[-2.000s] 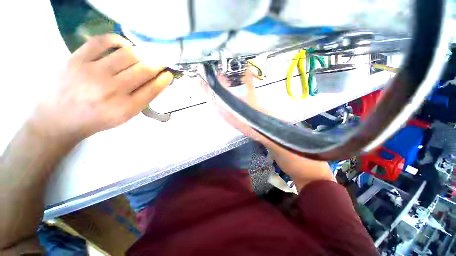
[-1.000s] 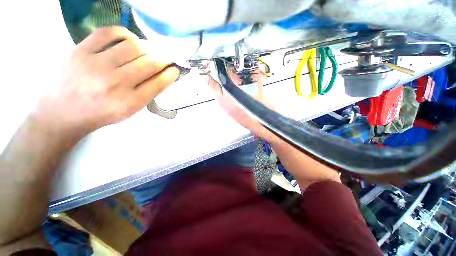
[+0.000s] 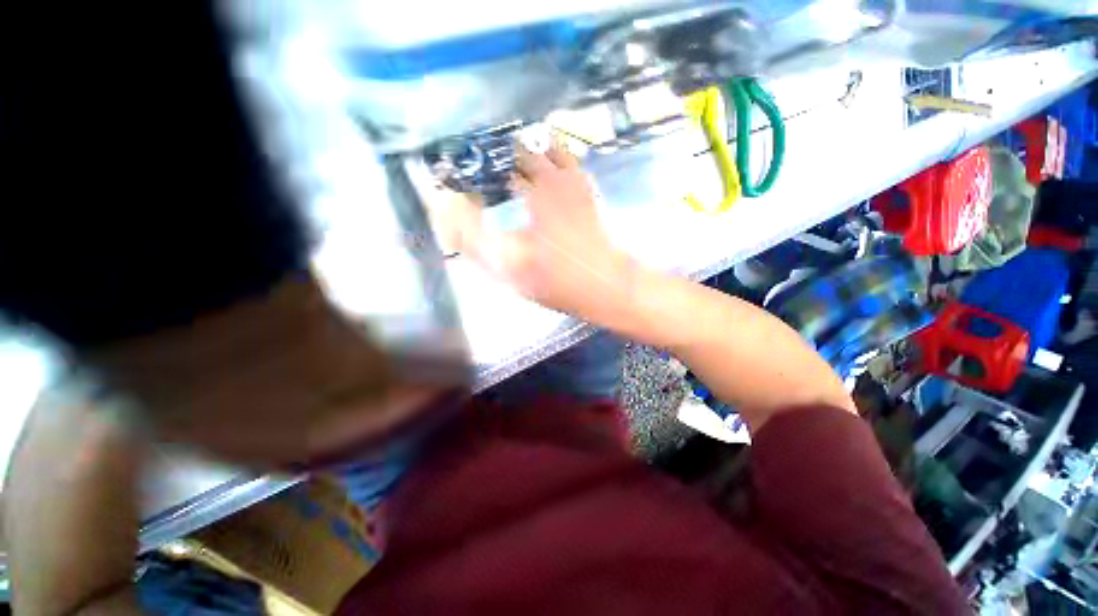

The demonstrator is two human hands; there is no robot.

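Note:
The white sewing machine head with a blue stripe (image 3: 470, 72) crosses the top, blurred. My right hand (image 3: 554, 235) is beside the blurred metal needle area (image 3: 482, 163), fingers pointing up at it; whether they hold anything is unclear. A large, blurred black shape (image 3: 133, 157) with a brown lower part covers the left side very close to the camera; I cannot tell what it is. My left forearm (image 3: 72, 505) shows at lower left; my left hand cannot be made out. Shears with a yellow loop (image 3: 719, 157) and a green loop (image 3: 759, 138) lie right of the needle area.
The pale table edge (image 3: 771, 235) runs diagonally. A thin tan stick (image 3: 948, 106) lies at its far right. Beyond it are a plaid bundle (image 3: 855, 307), red stools (image 3: 975, 343) and a blue crate (image 3: 1017, 295). A cardboard box (image 3: 301, 542) is below left.
The black and brown shape now covers the left, where my left hand was seen. The curved black bar across the front is gone from view. My right hand shows more openly. The view has shifted.

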